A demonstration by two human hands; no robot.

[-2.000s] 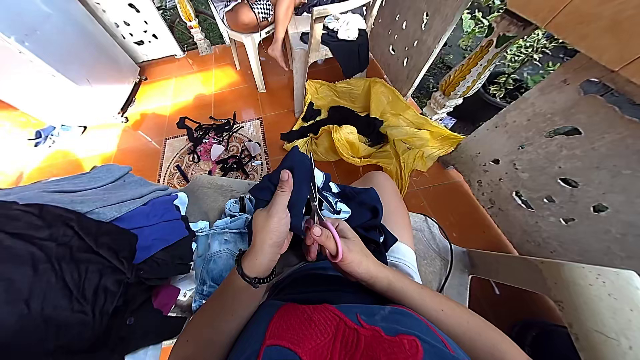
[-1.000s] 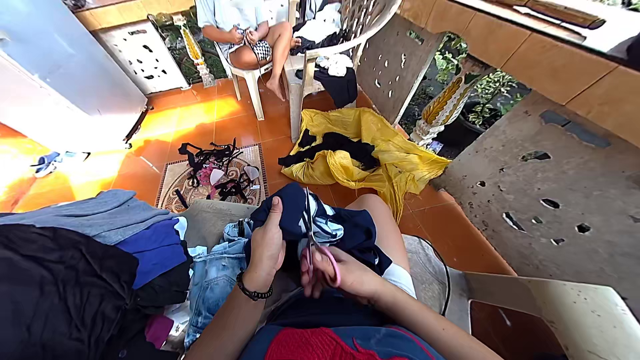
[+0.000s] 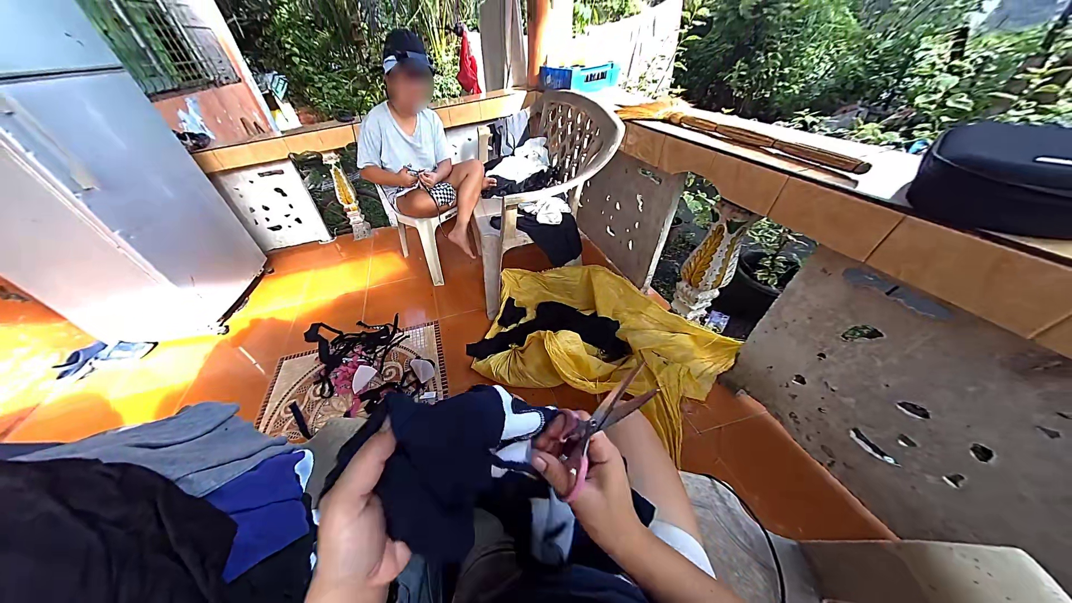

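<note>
A dark navy cloth garment (image 3: 444,469) with white and light blue parts lies across my lap, raised at its left end. My left hand (image 3: 364,502) grips that end, thumb on top. In my right hand (image 3: 590,486) is a pair of scissors with pink handles (image 3: 615,406); the blades stand slightly apart and point up and away, beyond the cloth. The fingers of my right hand also seem to touch the garment's white edge, though the exact contact is partly hidden.
Folded grey, blue and black clothes (image 3: 167,448) lie at my left. Ahead, a patterned mat (image 3: 289,381) holds black straps and scraps; beside it a yellow plastic sheet (image 3: 687,352) bears black cloth. Beyond are a plastic armchair (image 3: 590,159) with clothes and a seated person (image 3: 410,142). A low wall runs right.
The scissors have moved from over the garment to its right side, blades now pointing up and right. My left hand has spread the dark cloth leftward. The view has tilted up.
</note>
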